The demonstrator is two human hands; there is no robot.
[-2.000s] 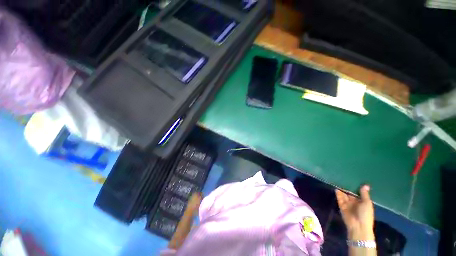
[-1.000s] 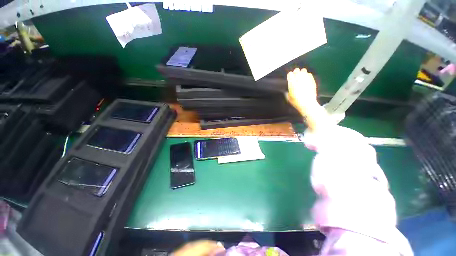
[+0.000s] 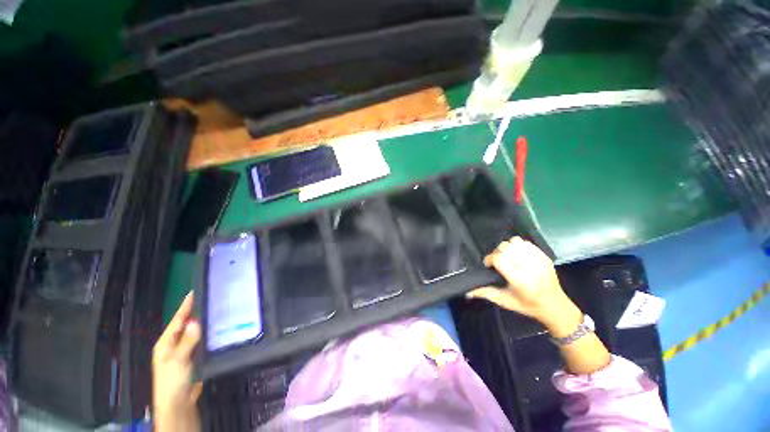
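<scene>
A long black foam tray (image 3: 333, 253) is held in front of me, tilted up to the right, over the bench's front edge. Its leftmost pocket holds a phone with a lit pale blue-violet screen (image 3: 234, 291). The other pockets hold several dark-screened phones (image 3: 361, 261). My left hand (image 3: 176, 354) grips the tray's left end, its fingers partly hidden by the tray. My right hand (image 3: 528, 278) grips the tray's lower right edge near the corner.
Stacked trays with phones (image 3: 80, 202) stand at left; more black trays (image 3: 321, 51) lie at the back. A loose phone (image 3: 295, 173) overlaps a pale card (image 3: 363, 166); a dark phone (image 3: 203, 209) is behind the held tray. A red pen (image 3: 521, 169) lies right. Labelled trays (image 3: 608, 287) are low right.
My right hand has come from the back stack to the front and now holds a tray. My left hand now holds its left end. The view has turned down.
</scene>
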